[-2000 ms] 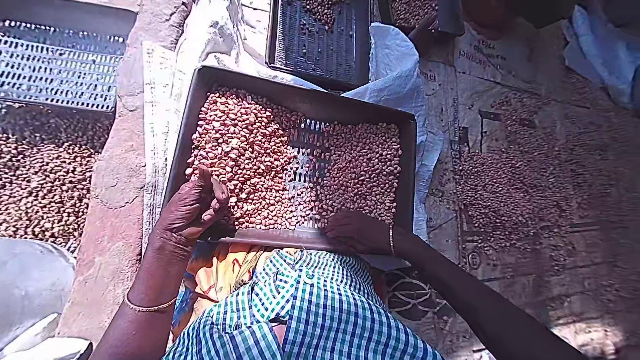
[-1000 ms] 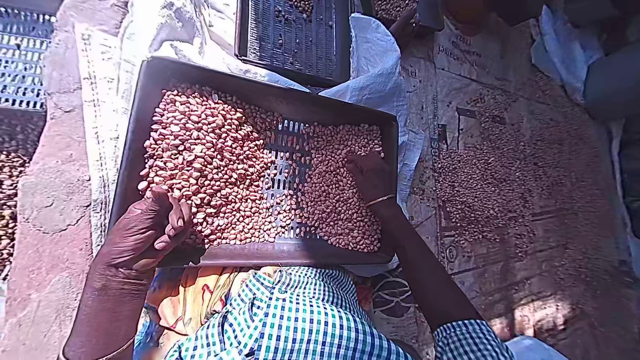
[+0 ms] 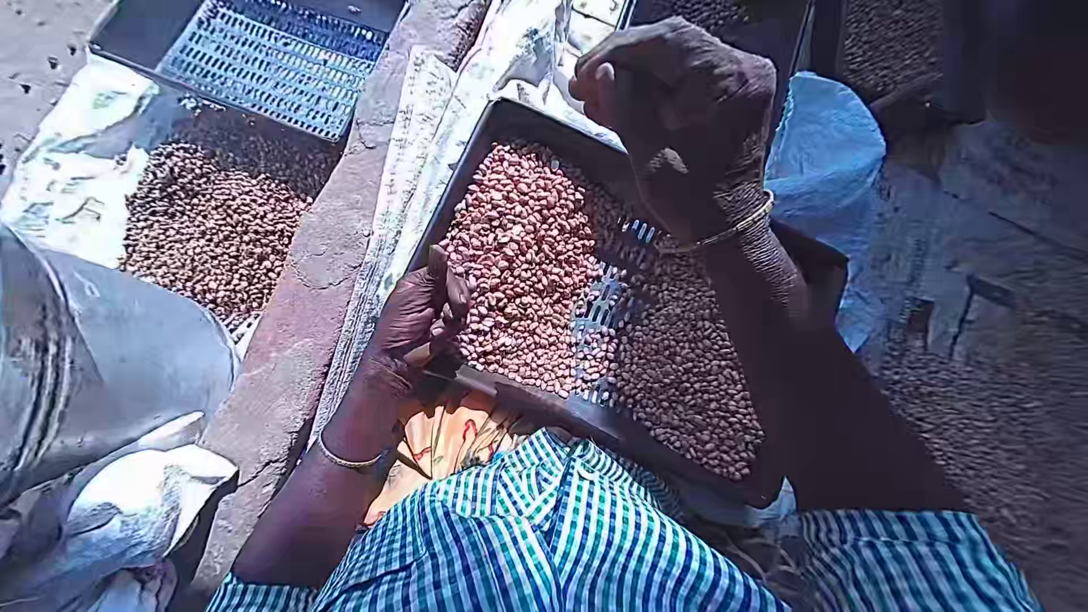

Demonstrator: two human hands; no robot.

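A dark rectangular tray with a slotted bottom (image 3: 552,406) lies tilted across my lap. Light pinkish nuts or beans (image 3: 523,272) are heaped in its left part, and a browner, shaded lot (image 3: 680,357) fills the right, with bare slots between them. My left hand (image 3: 425,314) is at the tray's near left corner, fingers curled beside the left heap; whether a nut is between them cannot be told. My right hand (image 3: 680,110) is raised over the tray's far side, fingers bent inward, and its palm is hidden.
To the left, past a stone ledge (image 3: 327,246), are another slotted tray (image 3: 272,64), a pile of nuts or beans (image 3: 217,229) and a large metal vessel (image 3: 110,348). White sacking (image 3: 408,161) runs beside my tray. More trays stand beyond it. Loose produce (image 3: 994,425) covers ground sheeting at right.
My right hand has risen from the right-hand lot to above the tray's far side. My left hand stays near the tray's near left corner. The view has swung left and turned.
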